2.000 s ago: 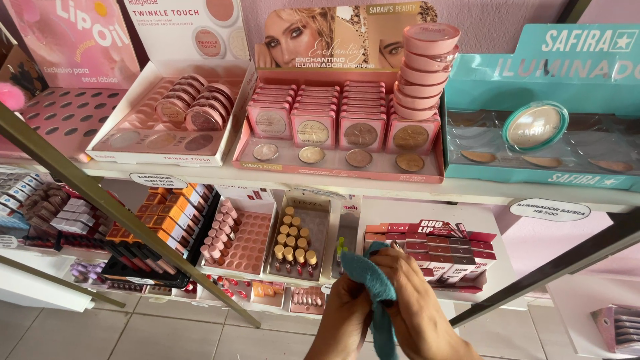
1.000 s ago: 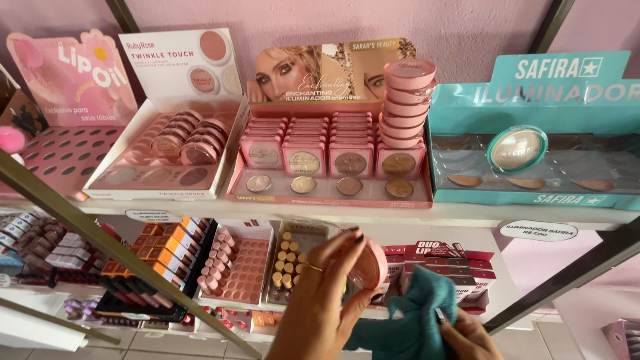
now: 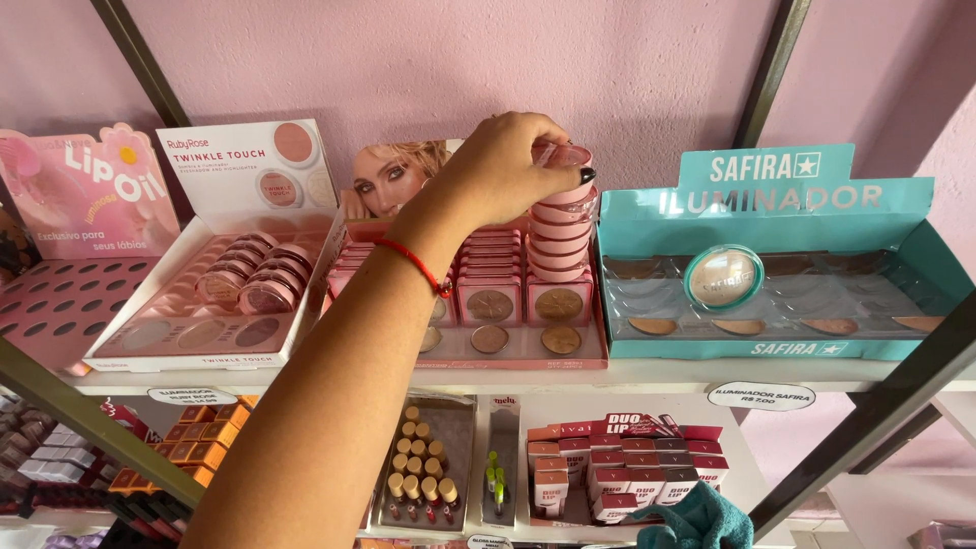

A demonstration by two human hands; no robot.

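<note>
My left hand point(image 3: 526, 164) reaches over the shelf with its fingers around the rim of a round pink compact point(image 3: 568, 155) at the top of a stack of pink compacts point(image 3: 558, 236). The stack stands on the square pink palettes point(image 3: 496, 297) in the highlighter display box. My forearm, with a red bracelet, hides part of that box. A teal cloth point(image 3: 698, 518) shows at the bottom edge, right of centre; my right hand is outside the view.
Left of the stack are a Ruby Rose tray point(image 3: 191, 358) of round compacts and a pink lip oil stand point(image 3: 72, 297). A teal box point(image 3: 770, 206) holds one round compact at right. Lip products point(image 3: 625, 473) fill the lower shelf. Dark metal bars point(image 3: 862, 412) cross in front.
My left hand has moved up from in front of the lower shelf to the stack with the pink compact. The cloth has moved lower, and my right hand has left the view.
</note>
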